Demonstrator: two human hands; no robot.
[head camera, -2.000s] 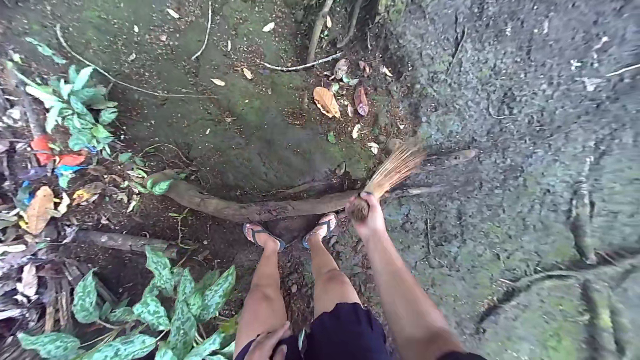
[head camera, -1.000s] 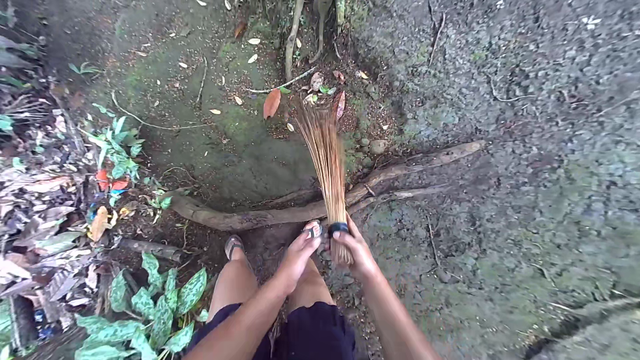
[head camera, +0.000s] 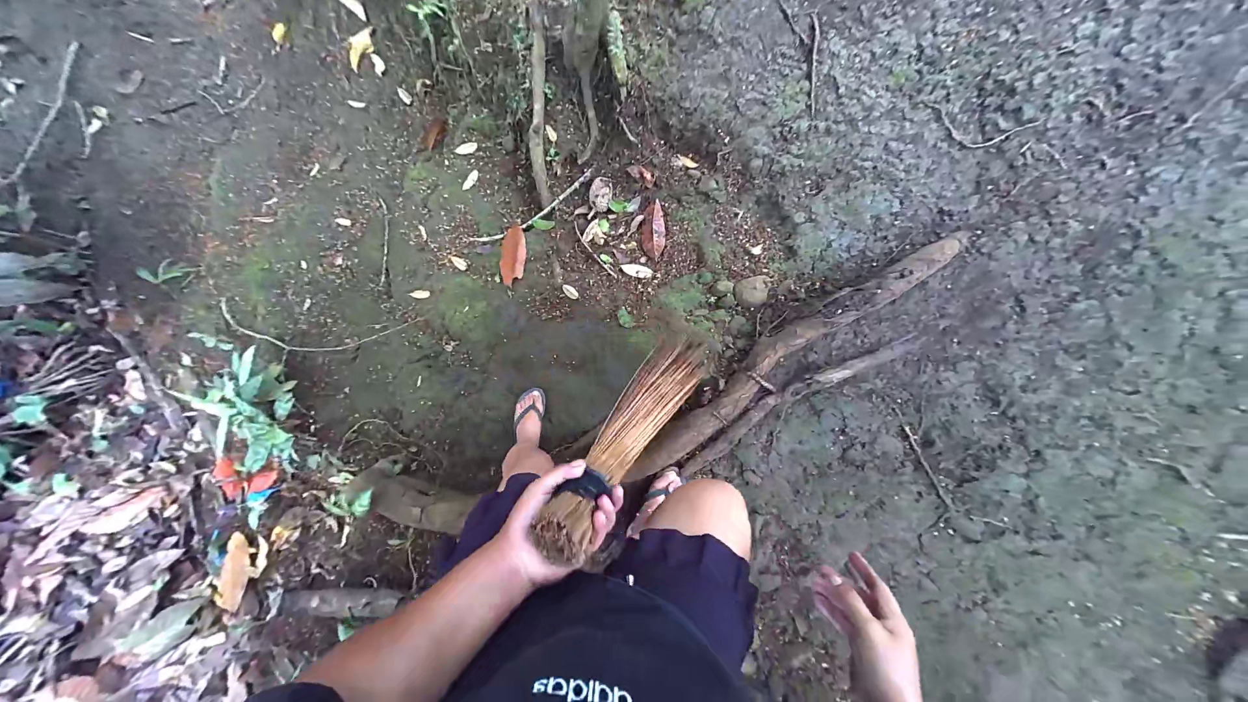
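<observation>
A stick broom (head camera: 648, 409) of thin brown bristles, bound with a black band, slants across the middle of the view. My left hand (head camera: 561, 522) is closed around its bound butt end, the bristles pointing up and right, away from my body. My right hand (head camera: 873, 624) is off the broom at the lower right, holding nothing, its fingers apart. The bristle tips are over the ground close to a thick exposed root (head camera: 829, 327).
My sandalled feet (head camera: 528, 414) are on either side of the root. Dry leaf litter (head camera: 117, 565) and a leafy plant (head camera: 249, 400) lie to the left. Fallen leaves (head camera: 513, 255), twigs and small stones (head camera: 752, 291) dot the soil ahead. Rough bare earth slopes at the right.
Two seconds ago my right hand held the broom; one second ago both hands were on it. Now my left hand alone grips it and my right hand is apart. One foot has stepped forward over the root.
</observation>
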